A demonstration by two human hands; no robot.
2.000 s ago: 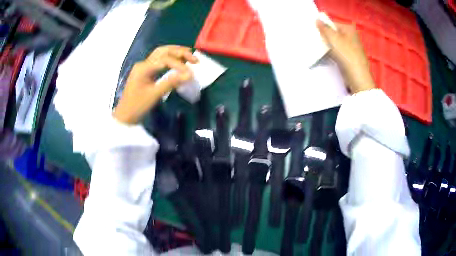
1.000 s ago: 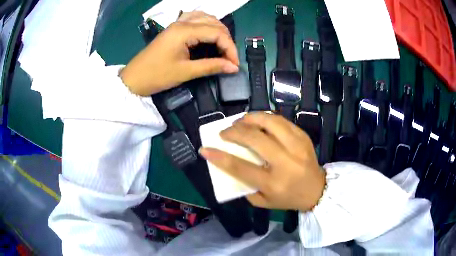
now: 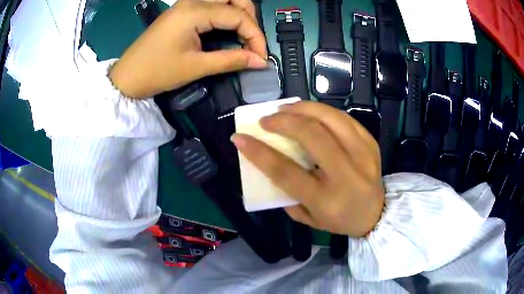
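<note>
A greyish film label lies at a smartwatch screen, slightly offset left, with the glossy rim showing at its right. My left hand pinches the label's top edge between thumb and finger. My right hand holds a thick white-cream pad just below that watch, over other watches and straps. Whether the pad touches them cannot be told. A labelled watch with fine print lies at lower left, and another matte grey one lies under my left wrist.
Watches with glossy bare screens lie in rows to the right on the green mat. A white sheet and a red tray are at upper right. White backing papers pile at the left. Red-black patterned material shows below the mat.
My left hand has gone from a white paper piece to the label on the watch. My right hand has left the large sheet, come down near the watches and holds the pad.
</note>
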